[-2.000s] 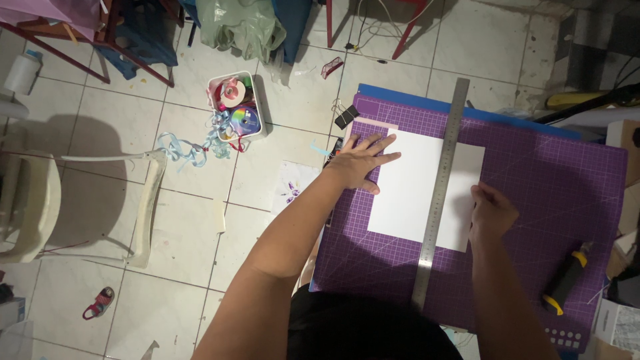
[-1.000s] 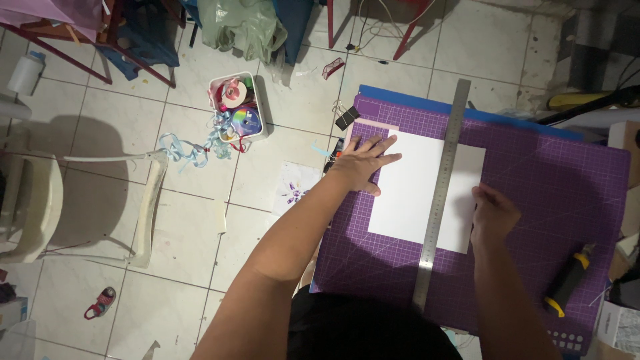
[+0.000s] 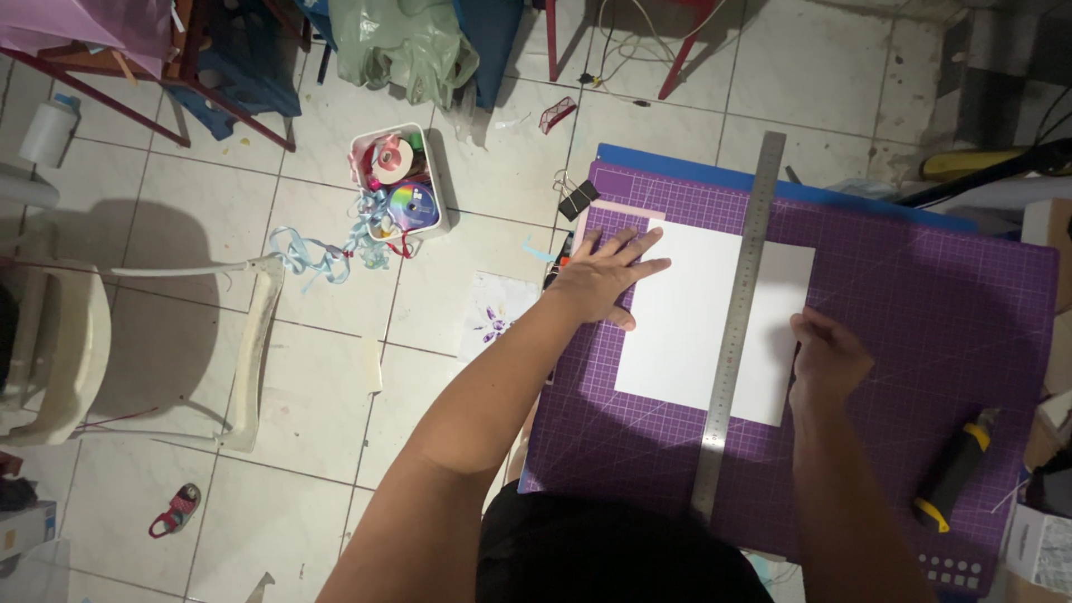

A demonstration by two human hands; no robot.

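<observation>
A white sheet of paper [image 3: 678, 318] lies on a purple gridded cutting mat [image 3: 904, 352], with a steel ruler [image 3: 739, 318] across it, running roughly from top to bottom. My left hand [image 3: 607, 276] rests with fingers spread over the mat and the sheet's upper left edge. At the sheet's right edge is my right hand [image 3: 829, 356], its fingers curled and its thumb and forefinger at the paper's edge; whether it pinches the paper is hard to see. A black and yellow cutter or tool [image 3: 953, 473] lies on the mat at the lower right.
Binder clips [image 3: 578, 199] sit at the mat's upper left corner. A blue board [image 3: 687, 172] shows beneath the mat. On the tiled floor stand a white basket [image 3: 444, 180] of ribbons and a pale plastic chair [image 3: 255, 360]. A small sandal [image 3: 177, 511] lies lower left.
</observation>
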